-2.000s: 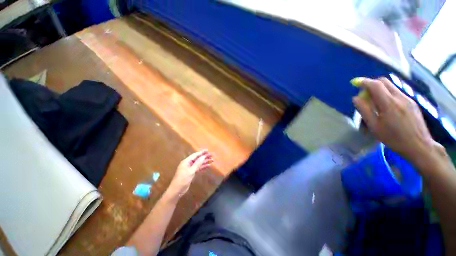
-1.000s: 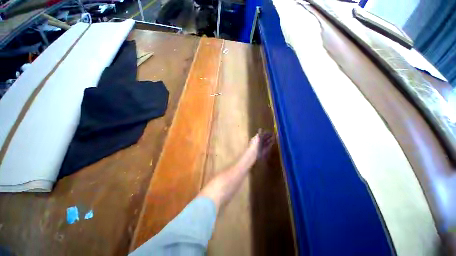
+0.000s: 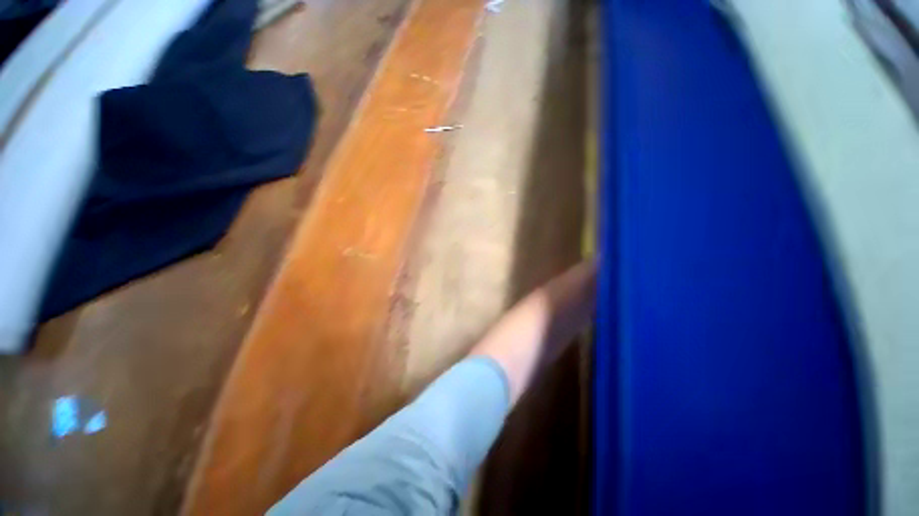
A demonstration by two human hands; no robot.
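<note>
My left hand is hidden under or behind the blue press beam [image 3: 720, 272]. Only my forearm and its light grey sleeve show, reaching in from the bottom centre across the bed's dark strip [image 3: 549, 202]. What the hand touches or holds cannot be seen. An orange-brown board [image 3: 338, 217] and a paler timber strip [image 3: 472, 212] run lengthwise beside the beam. My right hand is not in view.
A black cloth [image 3: 202, 151] lies on the brown bed [image 3: 151, 388] at the left, against a folded white sheet [image 3: 101, 81]. Small light-blue scraps [image 3: 66, 415] lie at the lower left. Pale material [image 3: 841, 151] lies on top of the press at the right.
My left arm has reached further right, and its hand has gone out of sight at the blue beam. The view has moved closer to the bed. My right hand, seen two seconds ago, is gone from view.
</note>
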